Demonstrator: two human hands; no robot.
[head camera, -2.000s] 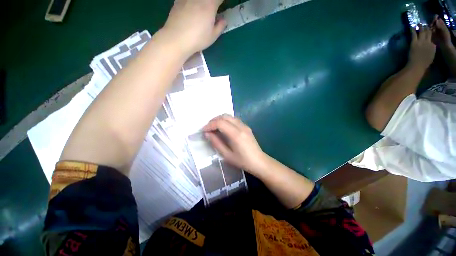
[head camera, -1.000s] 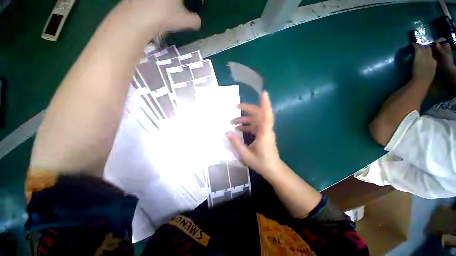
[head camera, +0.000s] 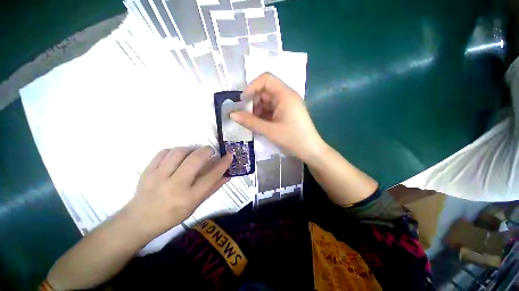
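Observation:
A black handset (head camera: 218, 122) lies upright in the view on the white sheet stack (head camera: 108, 119). Its lower part is a shiny patterned circuit board (head camera: 241, 158). A pale grey sticker (head camera: 235, 126) lies over its upper part, with a pale round spot at the top. My right hand (head camera: 279, 113) pinches the sticker's upper right edge between thumb and fingers. My left hand (head camera: 179, 179) lies at the handset's lower left, fingertips on its edge and board. Whether the sticker is stuck down cannot be told.
Sheets with grey blocks (head camera: 232, 57) fan out above the handset. A sticker sheet (head camera: 277, 173) lies at its right, partly under my right hand. Another person's white sleeve (head camera: 478, 162) is at the right edge. A brown box (head camera: 421, 207) stands below the bench.
My left hand has come down from the far side of the bench. A handset now lies on the sheets. My right hand has moved onto it with a grey sticker. The view has shifted closer.

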